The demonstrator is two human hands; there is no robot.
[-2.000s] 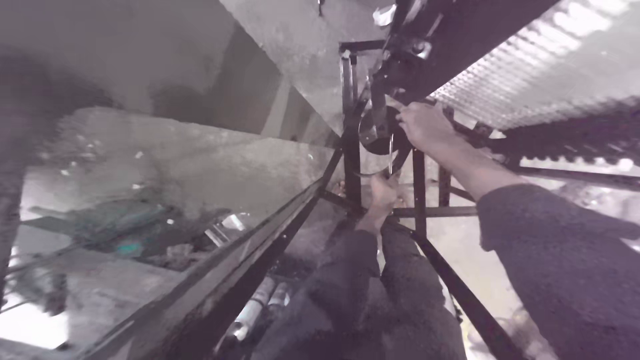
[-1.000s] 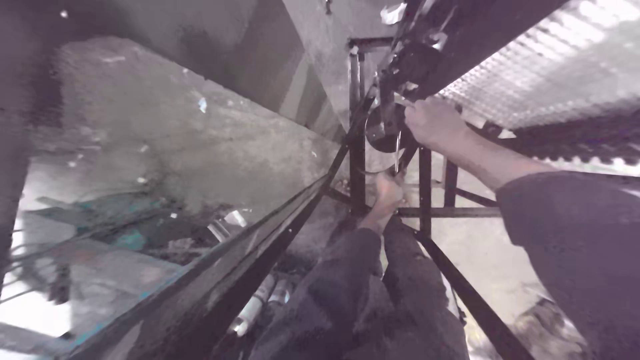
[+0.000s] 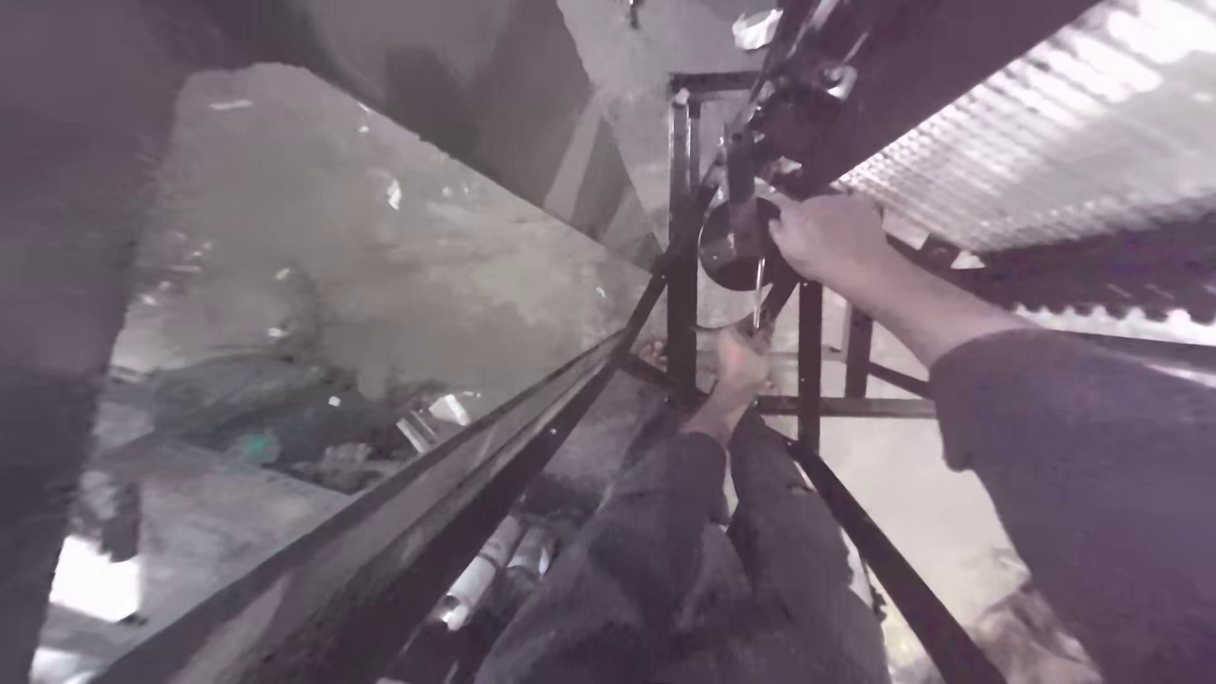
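My right hand (image 3: pixel 828 233) is closed at the right side of a dark round metal part (image 3: pixel 731 249), its fingers by the part's upper edge; what lies inside it is hidden. Below, my left hand (image 3: pixel 741 366) is closed around the lower end of a thin, shiny rod (image 3: pixel 759 294), which rises in front of the round part towards my right hand. The round part sits beside a dark metal frame (image 3: pixel 681 313), under a dark bracket-like piece (image 3: pixel 741 171). The image is blurred, so the finer contacts cannot be told.
Dark frame bars (image 3: pixel 883 560) cross close to my legs. A long metal beam (image 3: pixel 408 532) slopes up from the lower left. Corrugated sheet (image 3: pixel 1026 133) stands at the upper right. White cylinders (image 3: pixel 483 570) lie below on the left, and scattered pieces lie on the floor (image 3: pixel 446 275).
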